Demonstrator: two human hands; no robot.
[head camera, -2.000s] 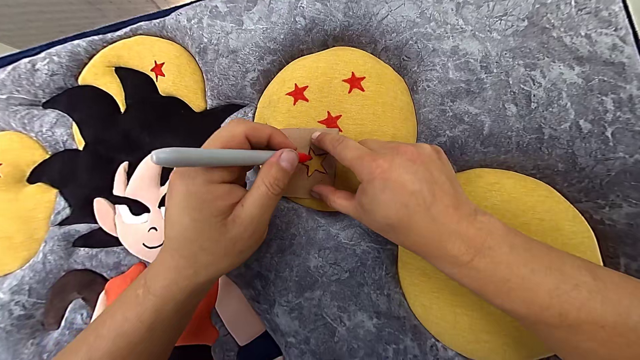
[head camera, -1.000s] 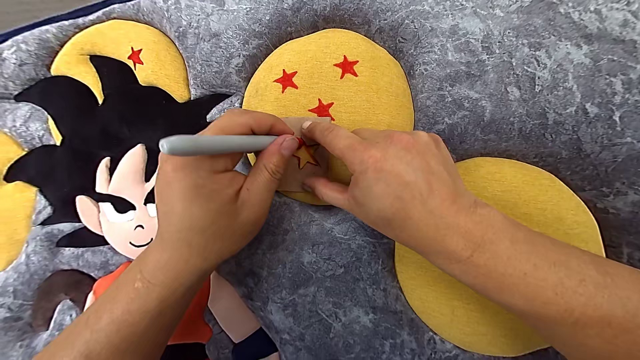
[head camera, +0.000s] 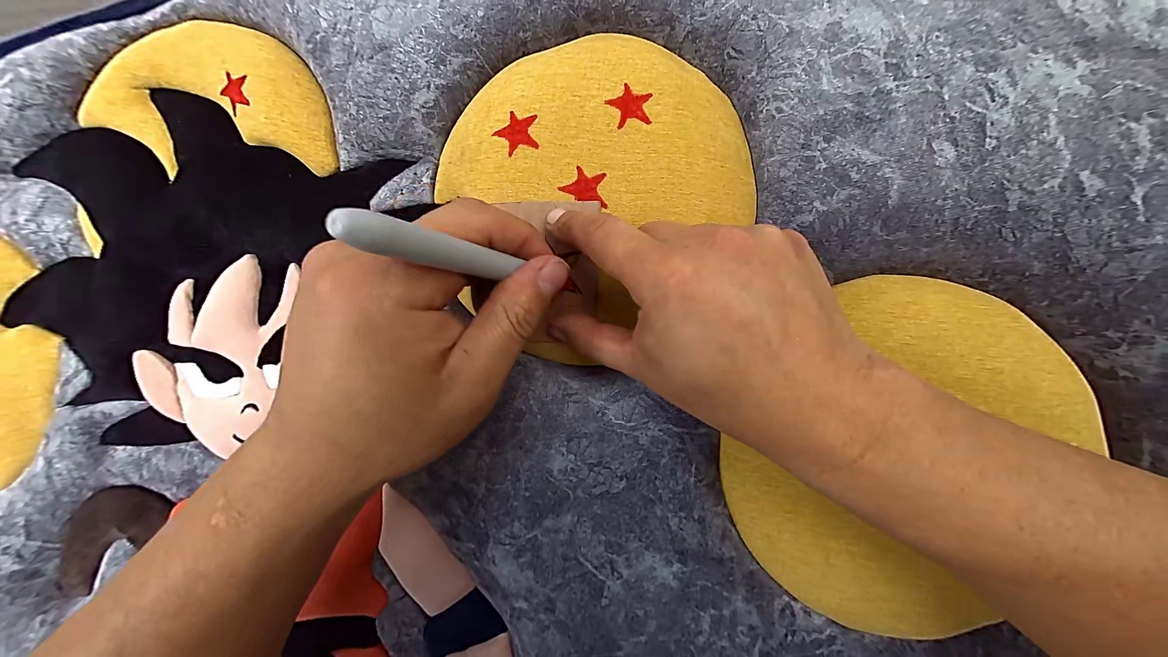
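Observation:
My left hand (head camera: 392, 347) grips a grey-barrelled marker (head camera: 420, 246), its writing end down by a piece of thin brown card (head camera: 529, 214). The card lies on the lower part of a yellow fabric circle (head camera: 584, 91) that bears red stars (head camera: 630, 106) above it. With thumb and a fingertip, my right hand (head camera: 730, 310) presses the card flat at its right side. A bit of red shows between the two hands, but the fingers hide most of the card's star-shaped opening and the marker's tip.
All lies on grey mottled fabric (head camera: 602, 511). An appliqué cartoon figure with black hair (head camera: 210, 201) is at left, partly under my left arm. Another yellow circle (head camera: 912, 547) is at lower right, beneath my right forearm; one with a red star (head camera: 265, 73) is at upper left.
My left hand and the marker have shifted over the card; the marker's barrel now slopes down to the right, and the hand covers more of the star opening. My right hand still presses the card.

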